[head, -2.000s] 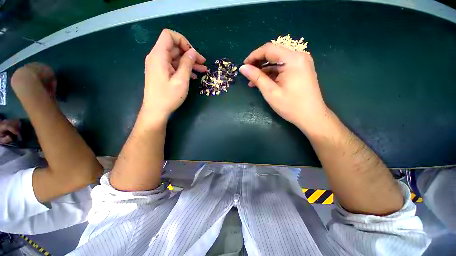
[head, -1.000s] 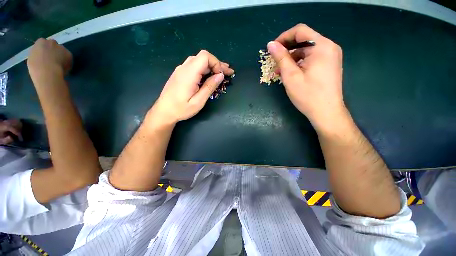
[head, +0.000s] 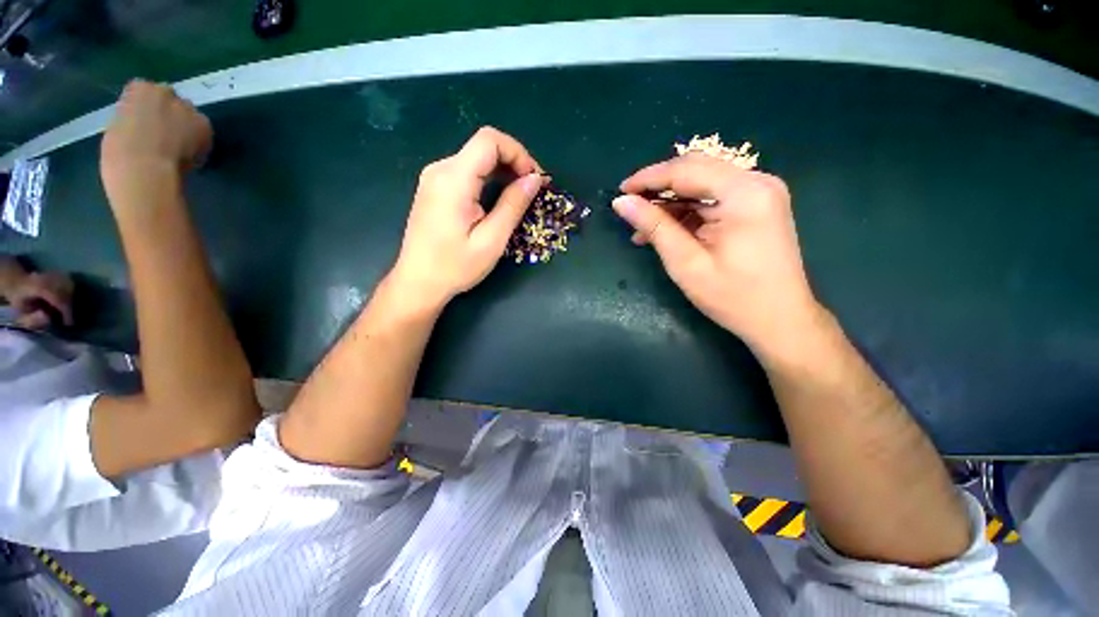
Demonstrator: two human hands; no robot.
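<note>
A pile of small dark components with white and gold ends (head: 552, 231) lies on the dark green work surface (head: 579, 350). My left hand (head: 472, 217) is at the pile's left edge, thumb and forefinger pinched together; whether a tiny part is between them cannot be made out. A pile of small cream pieces (head: 720, 151) lies to the right, partly behind my right hand. My right hand (head: 723, 235) is right of the dark pile, fingers curled around thin dark tweezers (head: 663, 197), seen almost edge-on. Their tips are too small to tell.
Another person's bare forearm (head: 169, 277) reaches over the surface at the left, with a further hand (head: 36, 293) below it. A pale curved rail (head: 675, 39) runs along the far side. A clear plastic packet (head: 25, 197) lies at the far left.
Since one second ago my right hand has moved down and left, away from the cream pile towards the dark pile. My left hand stays by the dark pile. The view has tilted slightly upward.
</note>
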